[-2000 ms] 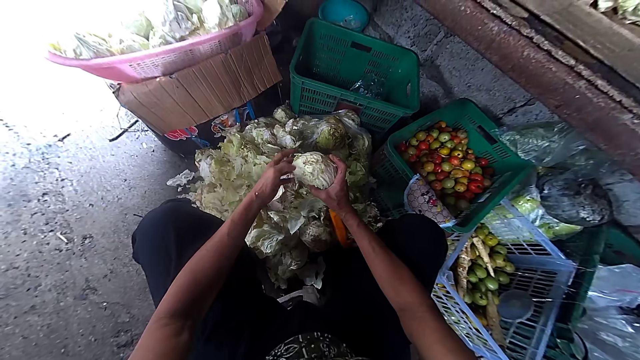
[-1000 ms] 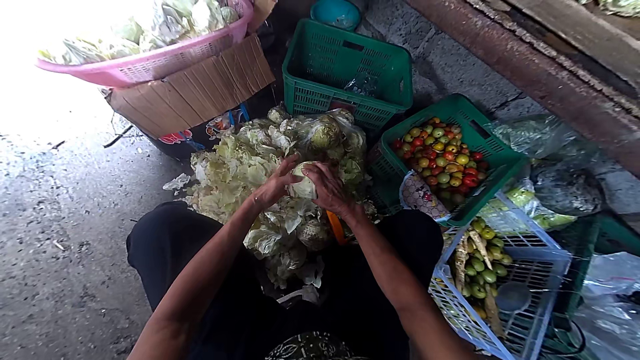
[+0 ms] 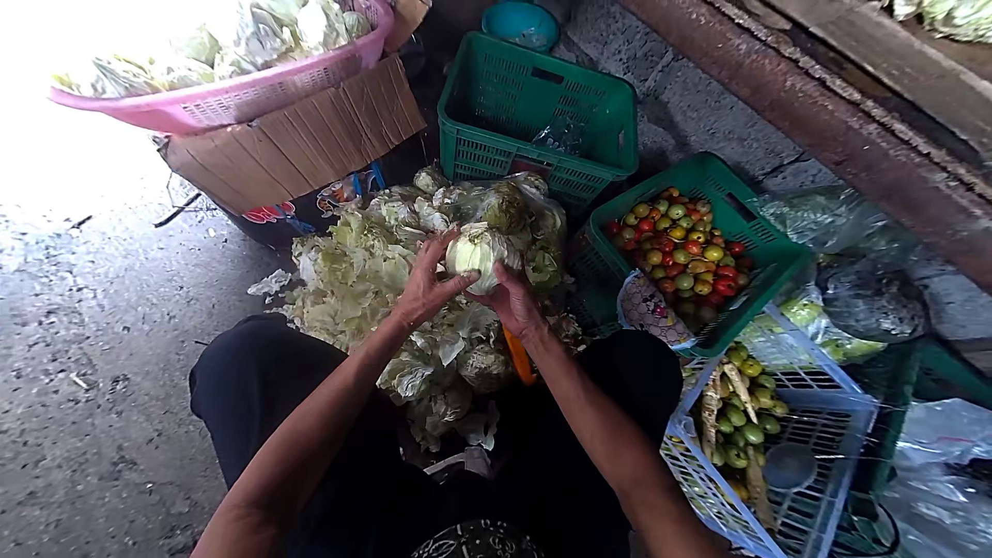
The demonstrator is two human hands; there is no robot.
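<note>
A pale green head of cabbage (image 3: 482,254) is held between both hands, above a heap of loose outer leaves (image 3: 341,271). My left hand (image 3: 431,280) grips its left side, thumb across the front. On the lower right side, my right hand (image 3: 511,298) supports it with thumb and fingers. Behind the held head, more heads lie in a clear plastic bag (image 3: 508,205). An orange strip (image 3: 519,355), perhaps a handle, shows beside my right wrist. Darker, trimmed-looking heads (image 3: 484,366) lie lower in the heap, between my knees.
A pink basket (image 3: 225,105) of cabbages stands on cardboard (image 3: 302,139) at upper left. Beyond the heap is a green crate (image 3: 542,147). To the right are a green crate (image 3: 775,267) with tomatoes and a blue-grey crate (image 3: 849,434) with green fruit and roots. A rusty beam (image 3: 821,116) crosses the upper right.
The hands have turned the cabbage head. One second ago my right hand lay over its top; now it holds the lower right side and more of the head shows.
</note>
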